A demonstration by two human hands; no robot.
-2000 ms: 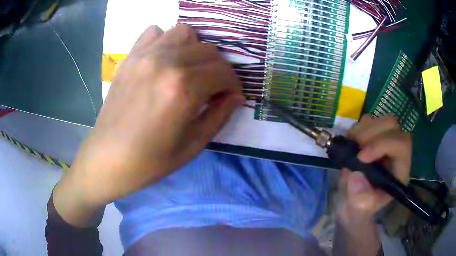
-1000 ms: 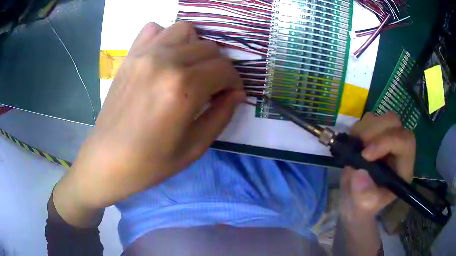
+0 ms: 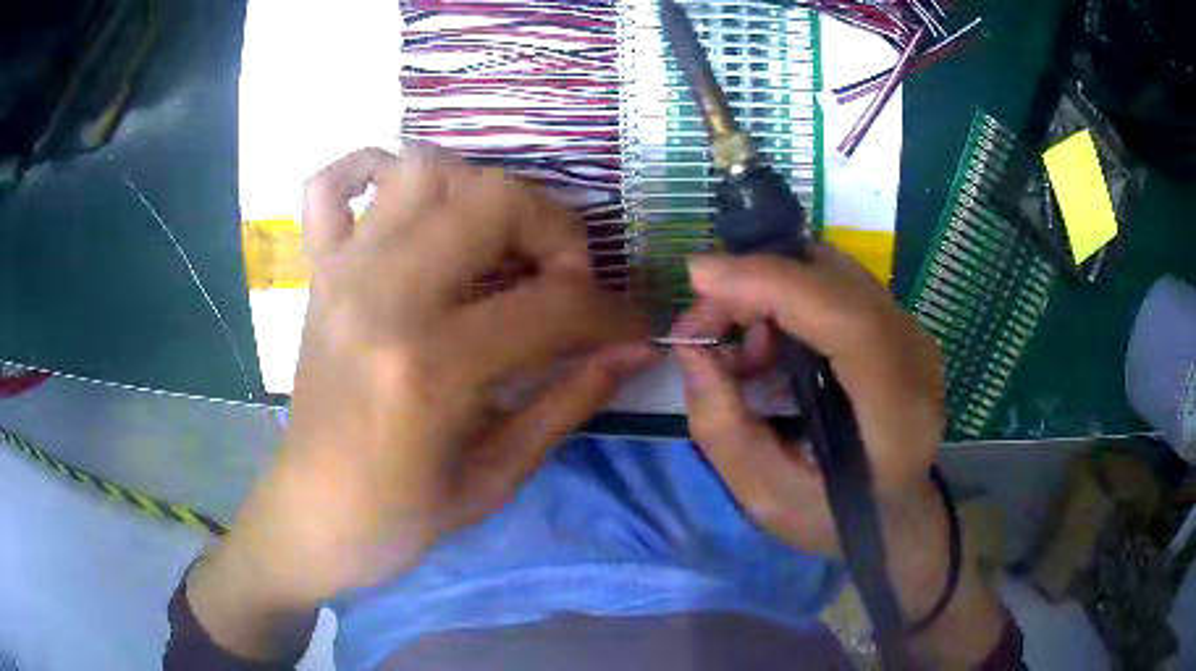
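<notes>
My right hand (image 3: 839,380) holds the black soldering iron (image 3: 767,216), its tip pointing up over the panel. Its thumb and fingertips also meet at a thin dark and whitish wire end (image 3: 689,342). My left hand (image 3: 446,341) is blurred; its fingertips are at the other end of that short wire, and what else it holds is hidden. The green circuit board panel (image 3: 787,118) lies on the white sheet (image 3: 321,79), with red and black wire leads (image 3: 512,92) along its left edge. The panel's lower part is partly covered by the hands.
Loose leads (image 3: 876,92) lie right of the panel. A bare green panel (image 3: 977,288) and a dark item with a yellow label (image 3: 1079,197) lie further right. Yellow tape (image 3: 276,254) crosses the sheet. A greyish-white round object (image 3: 1170,354) stands at the right edge.
The iron has swung from the panel's lower left edge to point upward. My right hand has moved left, its fingertips meeting my left hand's at the wire. The view has shifted.
</notes>
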